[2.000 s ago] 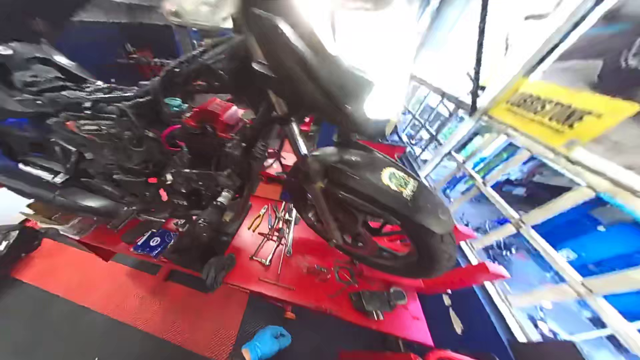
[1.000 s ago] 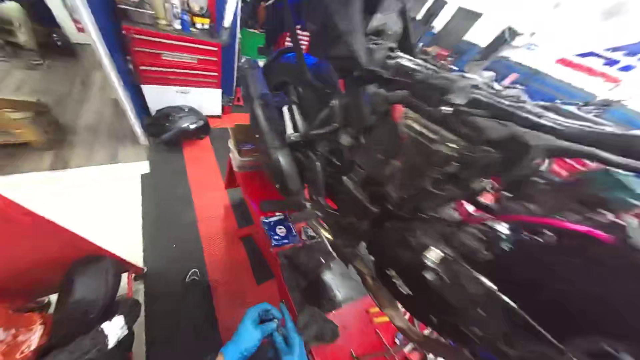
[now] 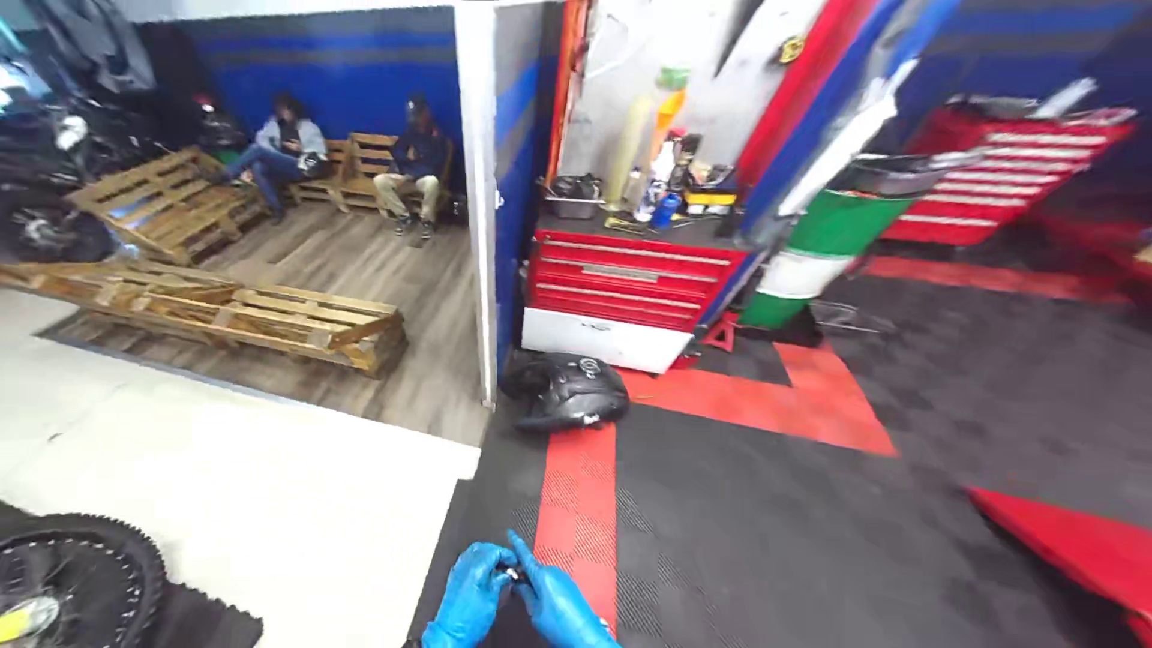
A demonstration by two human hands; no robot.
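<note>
Both of my hands wear blue gloves and meet at the bottom centre of the head view. My left hand [image 3: 472, 589] has its fingers bent around a small dark part with a pale, shiny tip [image 3: 514, 574]. On the other side of that small part is my right hand [image 3: 553, 598], its fingers touching it and one finger pointing up. What the part is cannot be told, as the fingers cover most of it.
A black motorcycle part [image 3: 571, 391] lies on the floor before a red tool chest [image 3: 630, 279]. Right of it stands a green and white drum [image 3: 801, 261]. Pallet benches [image 3: 270, 315] and two seated people are farther left. A knobby wheel [image 3: 76, 585] is lower left, a red platform edge [image 3: 1071, 544] lower right.
The view has swung far from the motorcycle on its red lift to the tool chest and seating area. My hands remain close together, as one second ago; two seconds ago only one gloved hand showed.
</note>
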